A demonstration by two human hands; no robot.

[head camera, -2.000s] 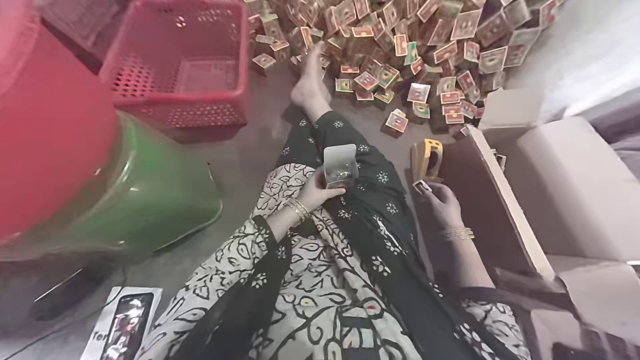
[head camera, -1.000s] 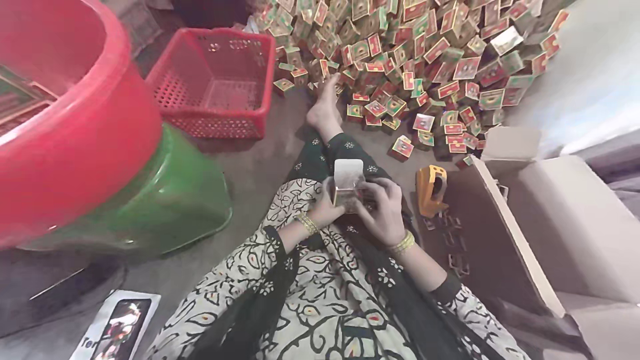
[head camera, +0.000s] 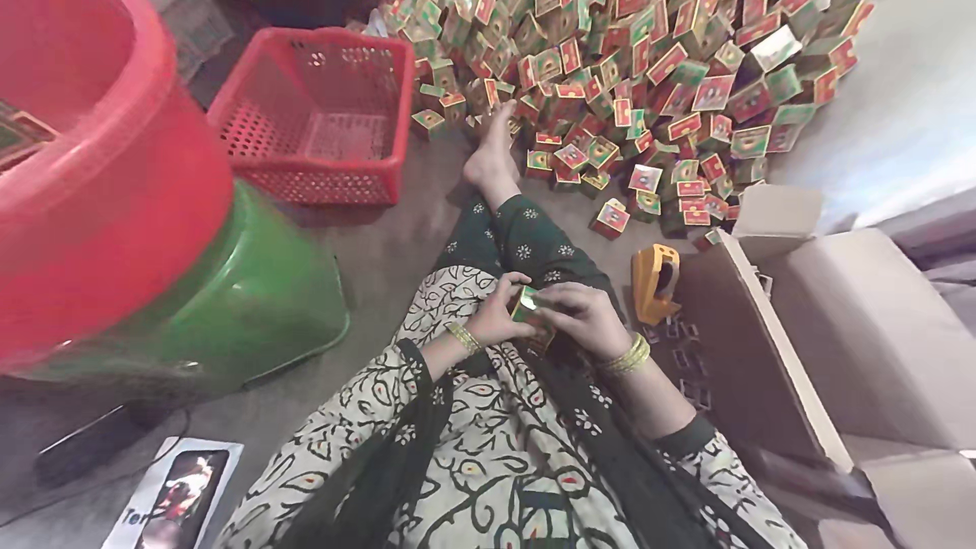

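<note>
Over my lap, my left hand (head camera: 499, 311) grips a small green and red printed carton (head camera: 526, 303) from its left side. The fingers of my right hand (head camera: 583, 314) lie on the carton's right and upper side, and the two hands hide much of it. A whitish patch shows at the carton's top, between the fingertips. Right of my knee, a yellow tape dispenser (head camera: 654, 284) rests on the floor. Small flat pieces (head camera: 682, 354) lie just below it.
A heap of similar small cartons (head camera: 648, 99) spreads beyond my foot. To the left are a red plastic basket (head camera: 400, 114), a large red tub (head camera: 175, 152) and a green tub (head camera: 282, 282). An open cardboard box (head camera: 877, 320) stands at the right, and a phone box (head camera: 179, 488) lies lower left.
My right hand has moved from beside the yellow dispenser to the carton in my left hand. The carton's pale flap, upright in both earlier frames, no longer stands up.
</note>
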